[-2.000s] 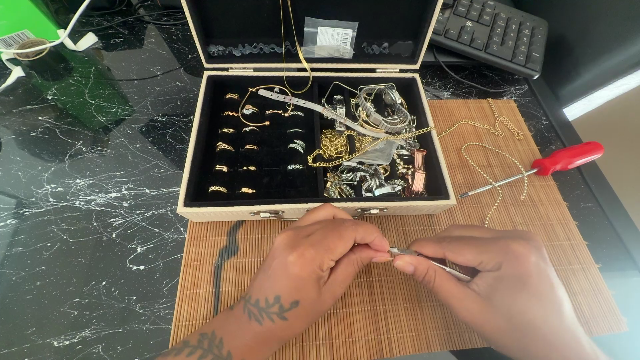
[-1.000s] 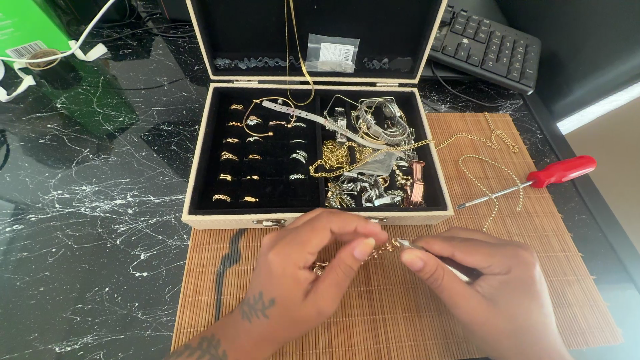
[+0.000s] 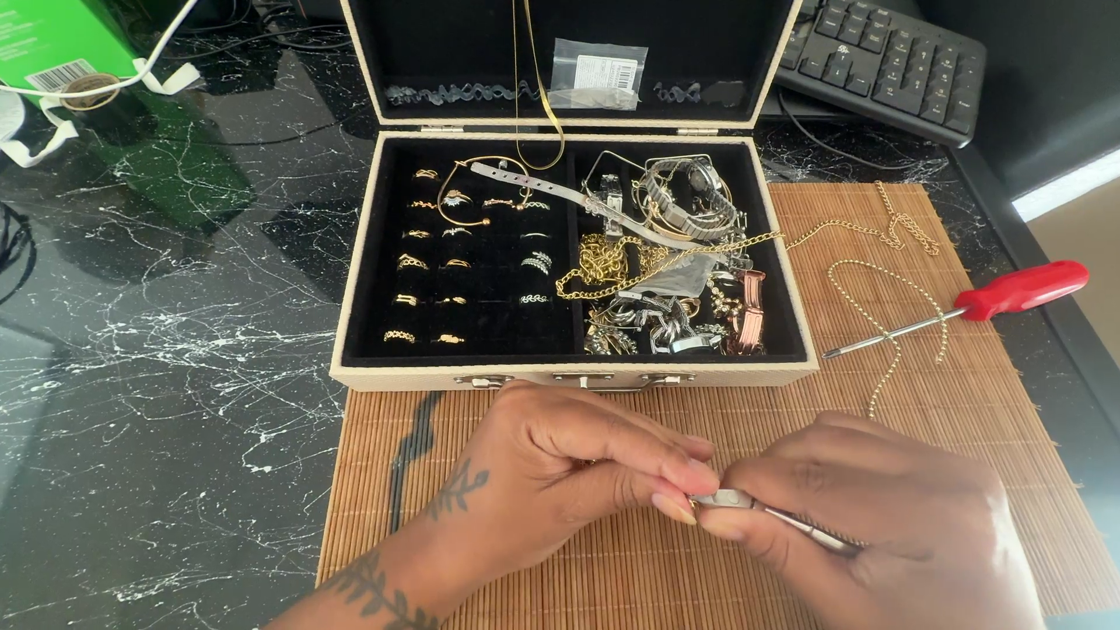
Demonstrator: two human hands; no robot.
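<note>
Above the bamboo mat, my left hand [image 3: 577,472] pinches a tiny gold-coloured piece between thumb and forefinger; the fingers hide most of it. My right hand [image 3: 884,516] grips a slim metal tool [image 3: 809,528], perhaps small pliers or tweezers, whose flat tip meets the left fingertips. Just beyond the hands stands an open jewellery box [image 3: 420,376] lined in black. Rows of rings [image 3: 409,262] fill its left side. Chains, bracelets and a watch [image 3: 703,179] lie tangled in its right compartment. A gold chain [image 3: 630,284] runs over the box's right wall.
On the bamboo mat [image 3: 472,595], right of the box, a red-handled screwdriver [image 3: 1024,290] crosses a beaded chain [image 3: 894,367]. A black keyboard [image 3: 884,66] is at the back right. White cords and a green box [image 3: 61,44] occupy the back left of the black marbled table [image 3: 175,367].
A second ago a gold-coloured chain piece showed between the hands; now the fingers mostly cover it. The hands have drawn together, with the tool's tip at the left fingertips.
</note>
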